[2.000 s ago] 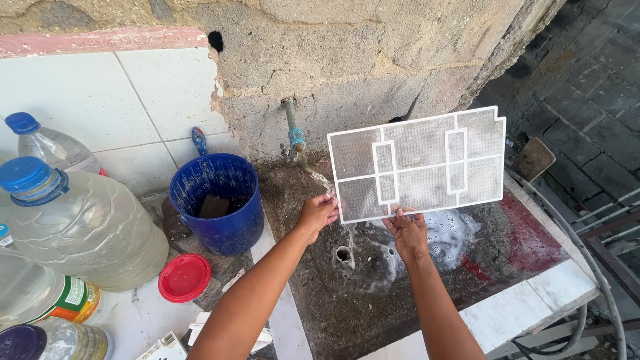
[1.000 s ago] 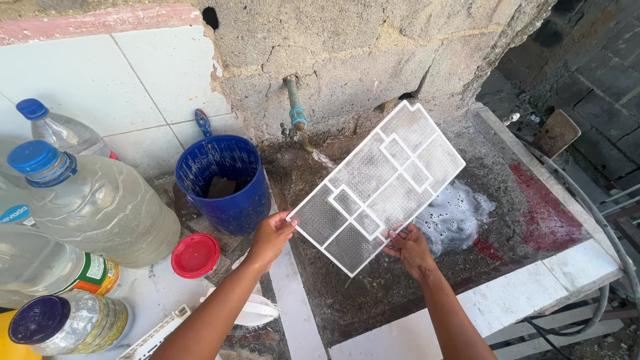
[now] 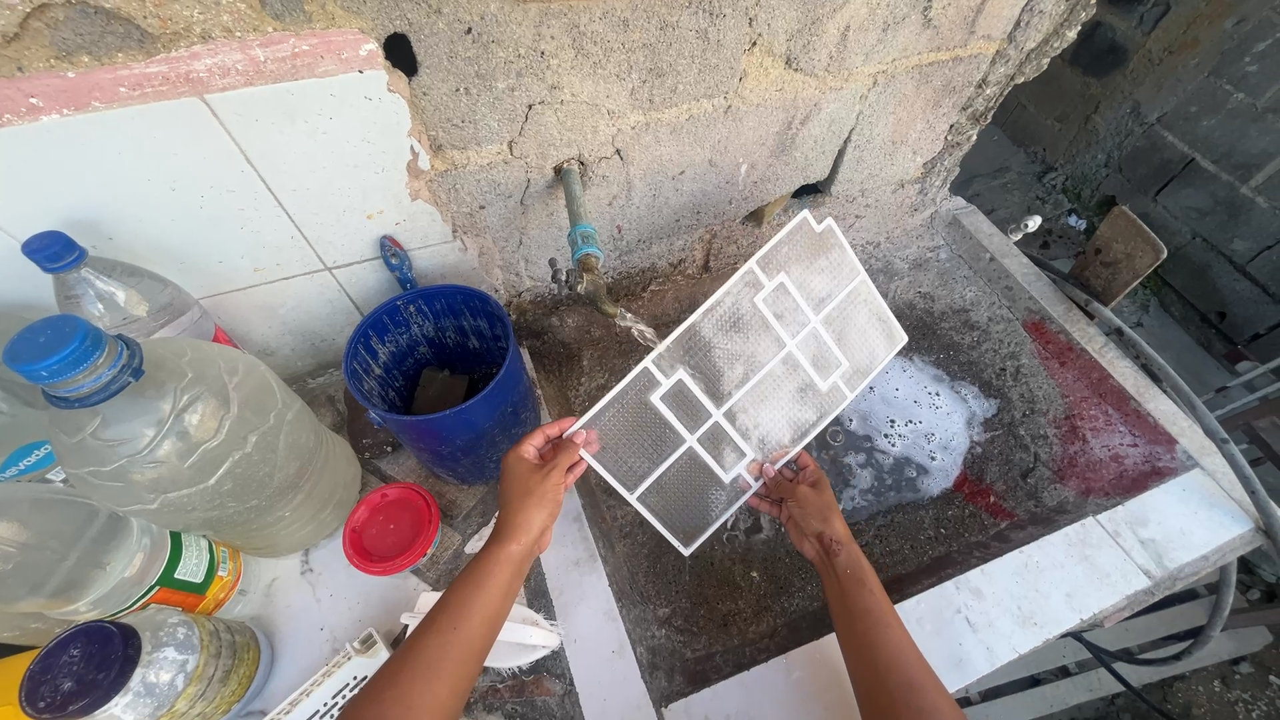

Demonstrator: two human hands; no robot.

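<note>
A white-framed mesh filter screen (image 3: 745, 385) is held tilted over a rough concrete sink (image 3: 650, 600). My left hand (image 3: 540, 480) pinches its lower left corner between thumb and fingers. Along its lower right edge, my right hand (image 3: 800, 500) grips the frame near the bottom. From the metal tap (image 3: 592, 285) on the wall, water (image 3: 637, 327) runs toward the screen's upper edge. White suds (image 3: 915, 430) lie in the sink behind and to the right of the screen.
Left of the sink stand a blue bucket (image 3: 440, 375), a red-lidded container (image 3: 392, 528), large plastic bottles (image 3: 200, 440) and a dark-lidded jar (image 3: 140, 665). A white slotted plastic part (image 3: 335, 680) lies near my left forearm. A grey hose (image 3: 1190, 400) runs past the sink's right edge.
The filter screen was closer to level two seconds ago and now slants, its left end lower and its right end higher. Both hands have kept hold of it.
</note>
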